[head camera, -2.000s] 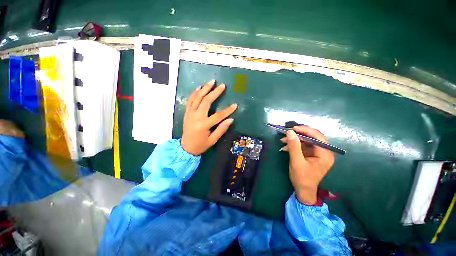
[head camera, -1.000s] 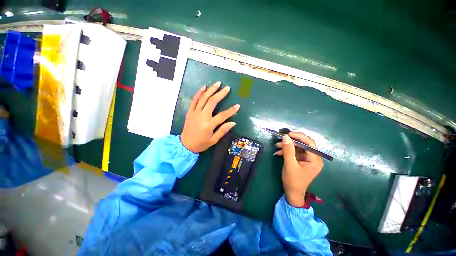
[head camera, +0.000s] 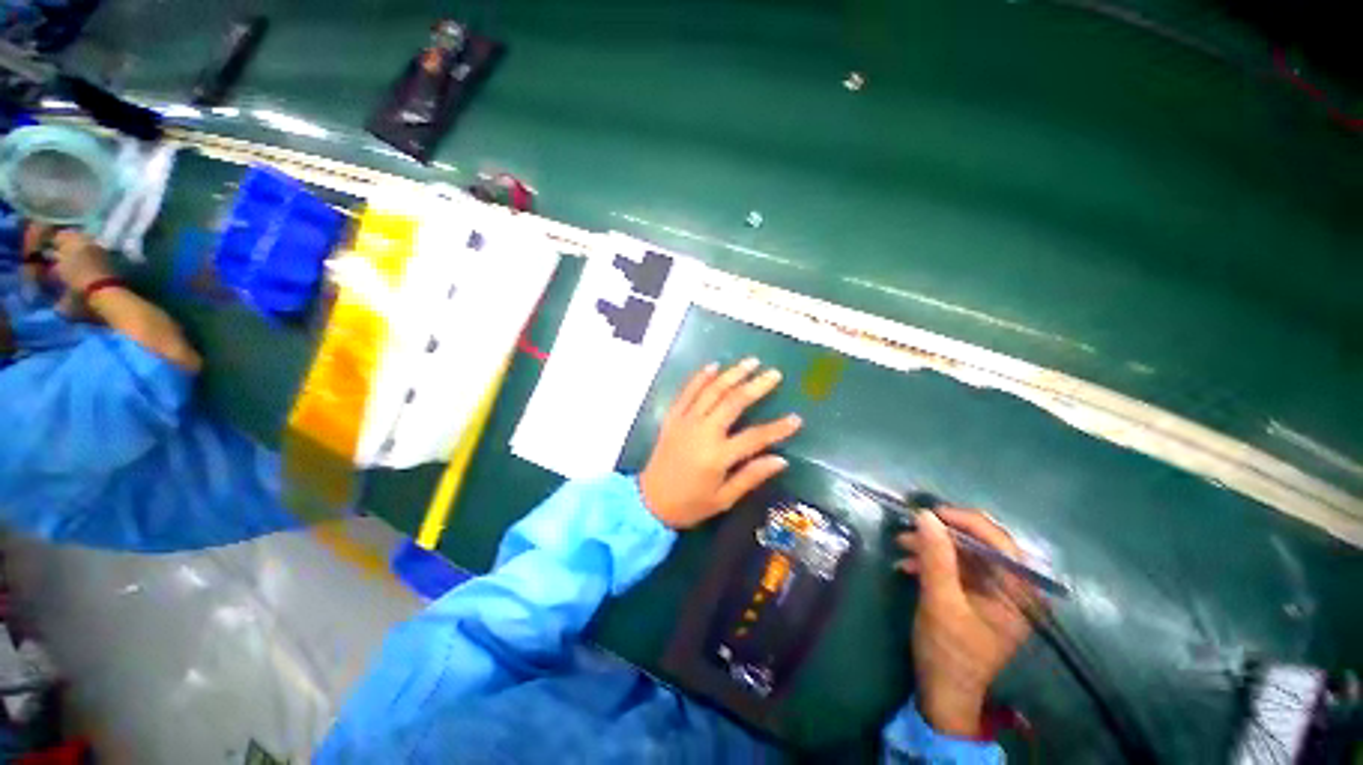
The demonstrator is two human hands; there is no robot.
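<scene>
My left hand (head camera: pixel 718 448) lies with its fingers spread on the green mat, at the upper left of the phone assembly, holding nothing. My right hand (head camera: pixel 964 605) holds dark tweezers (head camera: pixel 1005 565), their tip pointing left. A small dark shape is near the fingertips; I cannot tell if it is held. The opened phone assembly (head camera: pixel 770 605) lies on a black pad (head camera: pixel 692 628) between my hands, board end away from me. A white liner sheet (head camera: pixel 576 404) with two black die-cut stickers (head camera: pixel 625 318) lies left of my left hand.
At left are a curled white sticker stack (head camera: pixel 481 336), amber tape (head camera: pixel 353 336) and a blue bin (head camera: pixel 277 244). Another person's hand (head camera: pixel 105 284) is at far left. Another phone (head camera: pixel 434 90) lies beyond the whitish strip (head camera: pixel 1114 422). A white pad (head camera: pixel 1283 714) is at lower right.
The view has swung left, so the bench items sit further right and lower; the neighbour's hand and a phone on the far side now show. My left hand stays spread; my right still holds the tweezers.
</scene>
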